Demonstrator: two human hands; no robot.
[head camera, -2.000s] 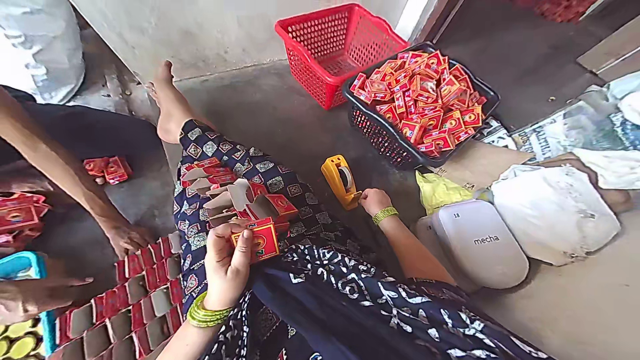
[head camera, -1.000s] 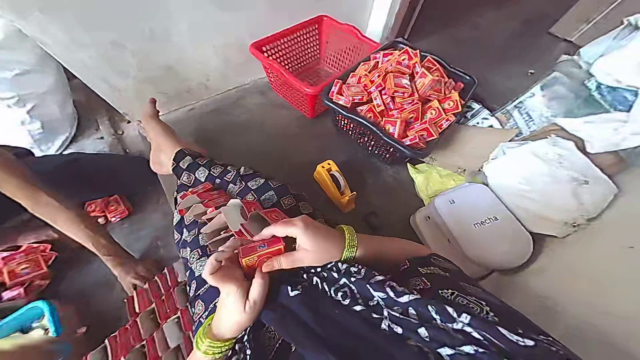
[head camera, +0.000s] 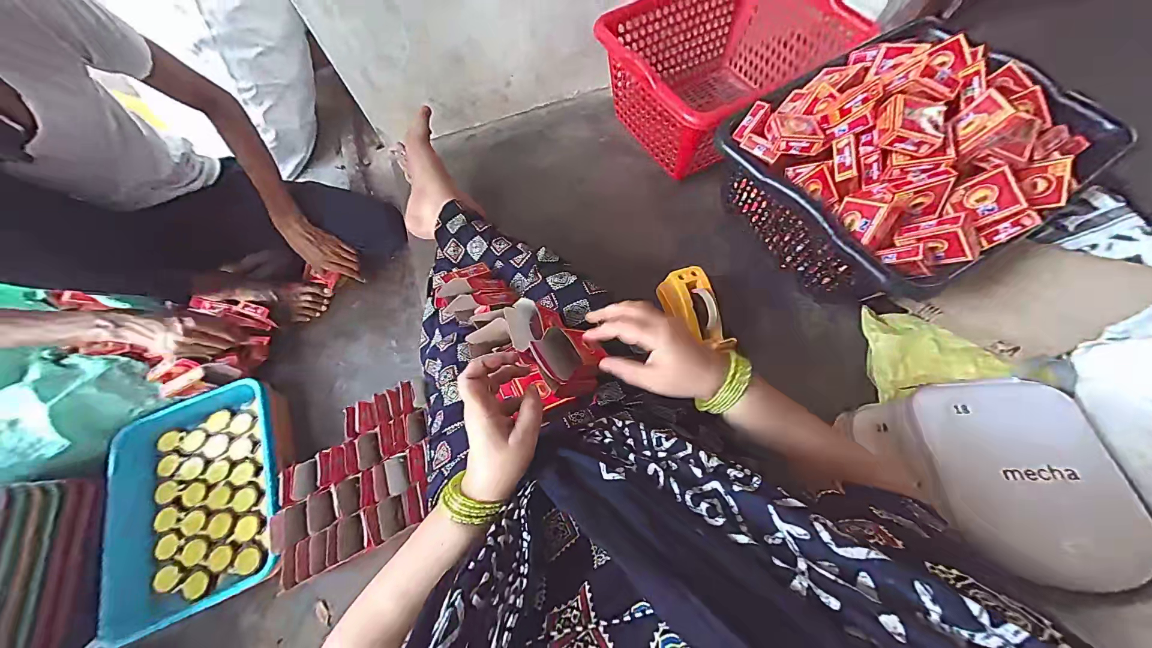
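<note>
Several small red cardboard boxes (head camera: 562, 353) with raised grey flaps lie on the patterned cloth over my leg. My left hand (head camera: 499, 418) is at their near edge, fingers curled; whether it grips a box there cannot be told. At their right side my right hand (head camera: 661, 351) has its fingers spread, fingertips near a box, nothing held. Just beyond the right hand stands a yellow tape dispenser (head camera: 691, 301) on the floor. To the left of my leg, rows of red boxes with grey flaps (head camera: 346, 486) lie on the floor.
A black basket (head camera: 792, 234) heaped with red boxes is at the upper right, beside a red plastic basket (head camera: 661, 126). A blue tray (head camera: 126, 522) holds round yellow-topped pieces. Another person's hands (head camera: 319, 247) handle red boxes at left. A white lidded case (head camera: 1035, 486) lies at right.
My hands held a red box together one second ago; now they are apart. The right hand has moved off it. The view has swung left, showing more of the other person and the blue tray.
</note>
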